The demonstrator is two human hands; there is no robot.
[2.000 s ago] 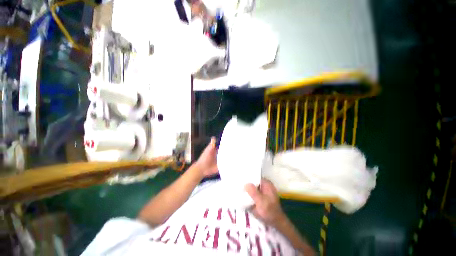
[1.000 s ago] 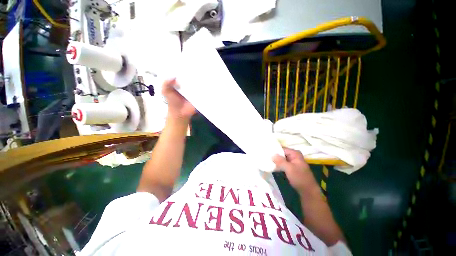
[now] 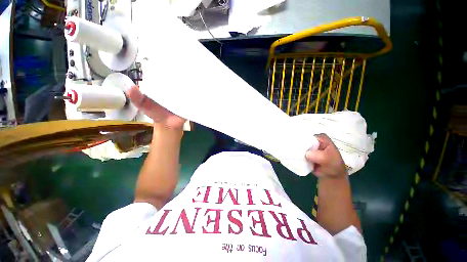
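Observation:
A long white cloth panel [image 3: 225, 87] is stretched diagonally in front of me, from the machine table at upper left down to the right. My left hand [image 3: 153, 110] is at its lower left edge, palm against the cloth with the fingers partly spread; the thumb is hidden, so its hold is unclear. My right hand [image 3: 326, 156] is closed on the gathered right end of the panel. A pile of white cloth [image 3: 353, 130] lies on the trolley beside and behind my right hand.
A yellow rail trolley [image 3: 327, 24] stands at the right. White thread cones with red tips [image 3: 94, 97] stand at the left. The white table [image 3: 338, 18] edge crosses the top. A cardboard box [image 3: 61, 134] is at lower left. The green floor has yellow-black lines.
The panel, short and bunched two seconds ago, is now spread out long. My left hand has moved up and left, my right hand to the right. The view has shifted too.

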